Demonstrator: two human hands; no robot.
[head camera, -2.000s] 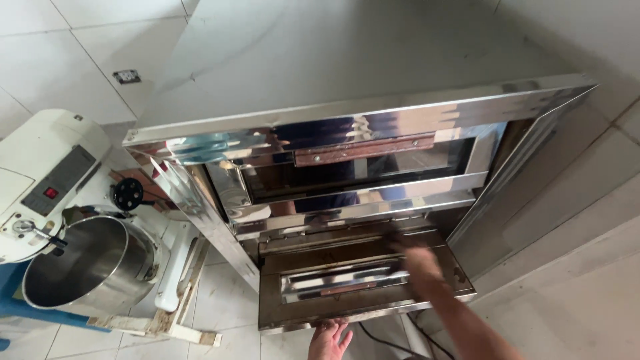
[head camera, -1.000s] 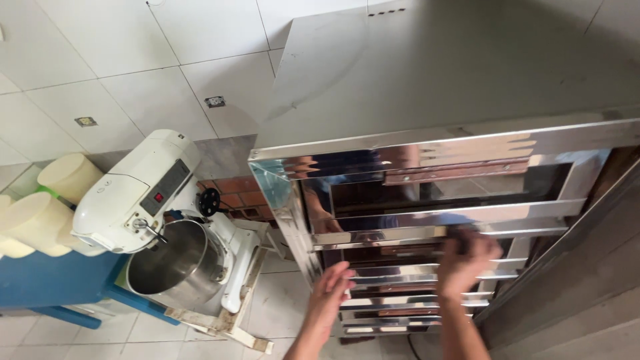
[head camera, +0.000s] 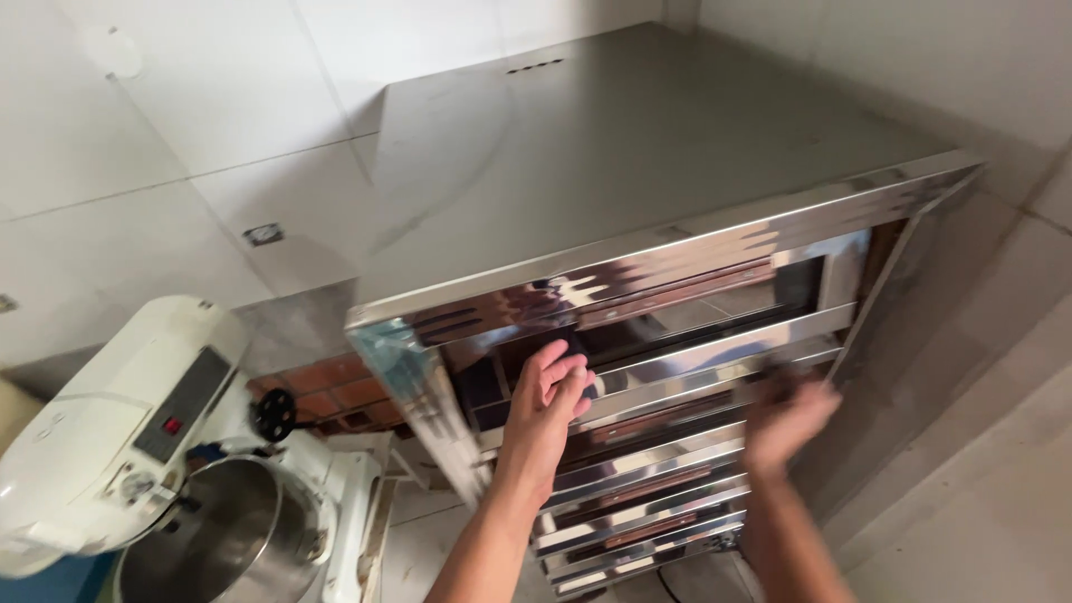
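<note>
A tall stainless steel deck oven (head camera: 636, 159) with several glass-windowed doors stands in front of me. My left hand (head camera: 548, 402) is at the left part of the upper door, fingers bent and apart, with nothing seen in it. Along the top of that door runs a reddish-brown handle (head camera: 678, 293). My right hand (head camera: 783, 419) is blurred, at the right side just under the upper door; a dark thing, perhaps a cloth or pad, shows at its fingers. The lower doors (head camera: 645, 502) look shut.
At the left stands a white spiral mixer (head camera: 109, 410) with a steel bowl (head camera: 218, 528) and a black handwheel (head camera: 275, 414). White tiled wall (head camera: 126, 159) rises behind, with brickwork (head camera: 335, 385) low down. A dark cable (head camera: 666, 582) lies on the floor below the oven.
The lower oven door that stood open two seconds ago is now shut. Both hands have moved up from there to the upper door area. The view has shifted.
</note>
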